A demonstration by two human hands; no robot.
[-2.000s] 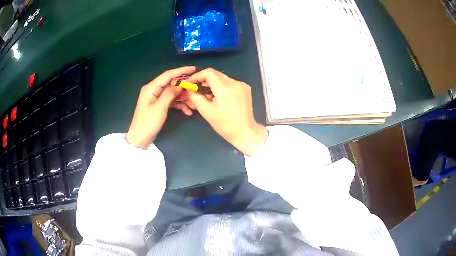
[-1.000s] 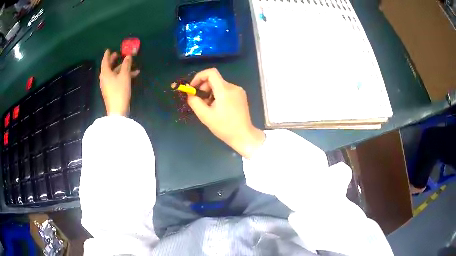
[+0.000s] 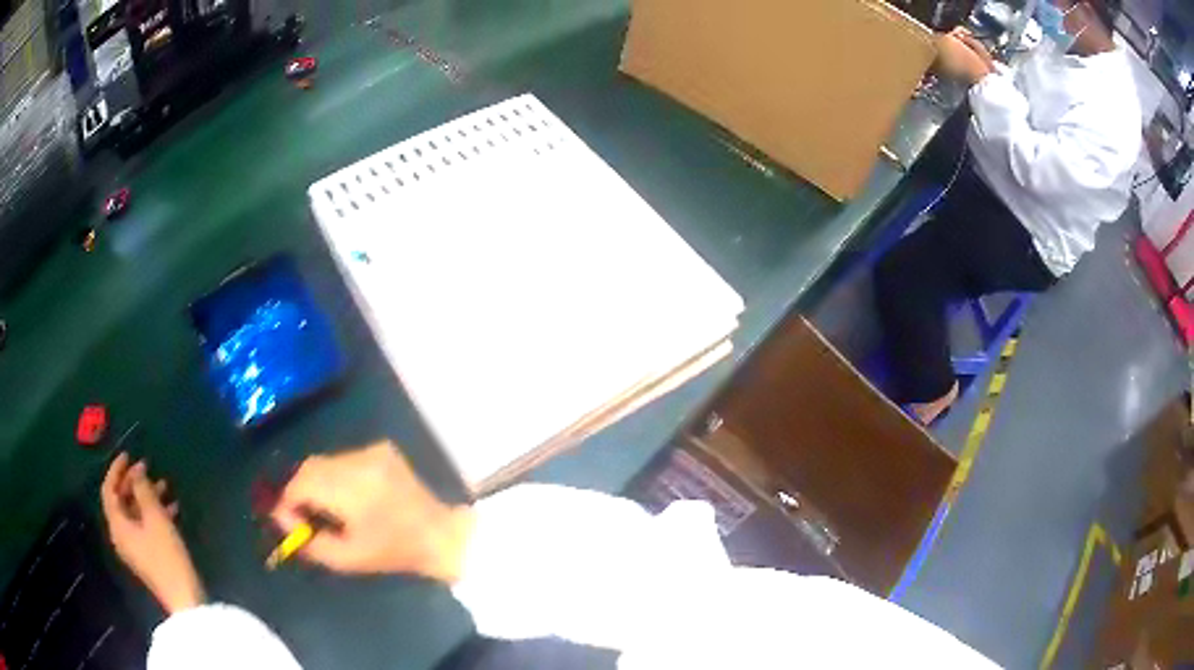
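Note:
My left hand (image 3: pixel 148 539) is at the lower left with its fingers apart, holding nothing. A small red housing (image 3: pixel 92 424) lies on the green bench just beyond its fingertips, not touching. My right hand (image 3: pixel 373 512) holds the yellow-and-black hand tool (image 3: pixel 293 539), its yellow end pointing down and left. Dark-red loose pieces (image 3: pixel 271 487) lie on the bench at my right fingertips, partly hidden by the hand and blurred.
The blue-lined bin (image 3: pixel 269 343) lies beyond my hands. A spiral-bound stack (image 3: pixel 524 288) is right of it. The black tray (image 3: pixel 59 596) is cut off at lower left. A carton (image 3: pixel 779 85) stands behind; another (image 3: pixel 825 452) is below the bench. A person (image 3: pixel 1048 144) sits far right.
The view has swung to the right. My left hand, at the red housing a second ago, is now apart from it. My right hand still holds the yellow tool.

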